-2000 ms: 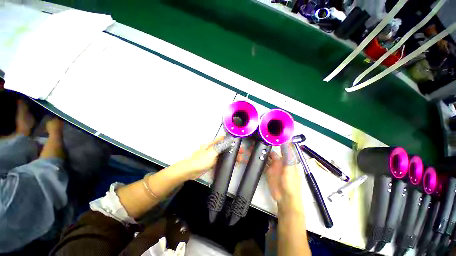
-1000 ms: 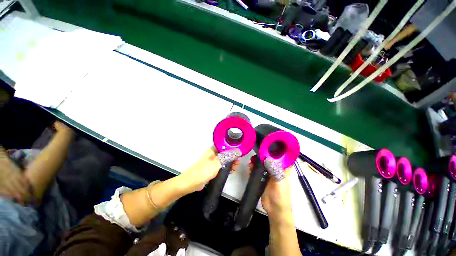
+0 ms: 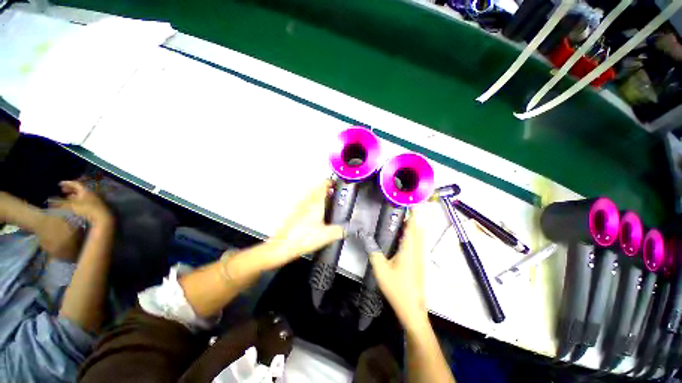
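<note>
Two dark grey hair dryers with magenta outlet rings are held side by side over the worktop's front edge, rings up and facing me, handles pointing down. My left hand (image 3: pixel 310 224) is around the handle of the left hair dryer (image 3: pixel 346 196), its thumb across the handle. My right hand (image 3: pixel 402 269) is around the handle of the right hair dryer (image 3: pixel 390 217), its thumb reaching across toward the left. Small buttons show on both handles and textured bands at their lower ends. Some fingers are hidden behind the handles.
A small hammer (image 3: pixel 472 254), a dark pen-like stick (image 3: pixel 491 226) and a pale thin tool (image 3: pixel 526 262) lie right of my hands. More hair dryers (image 3: pixel 588 280) stand in a row at far right. White sheets (image 3: pixel 90 82) lie at far left. Another person's hand (image 3: pixel 84 202) is at left.
Both dryers have moved up in view and tilted, so their handles and buttons show more. My thumbs have moved from beside the rings down to the handles.
</note>
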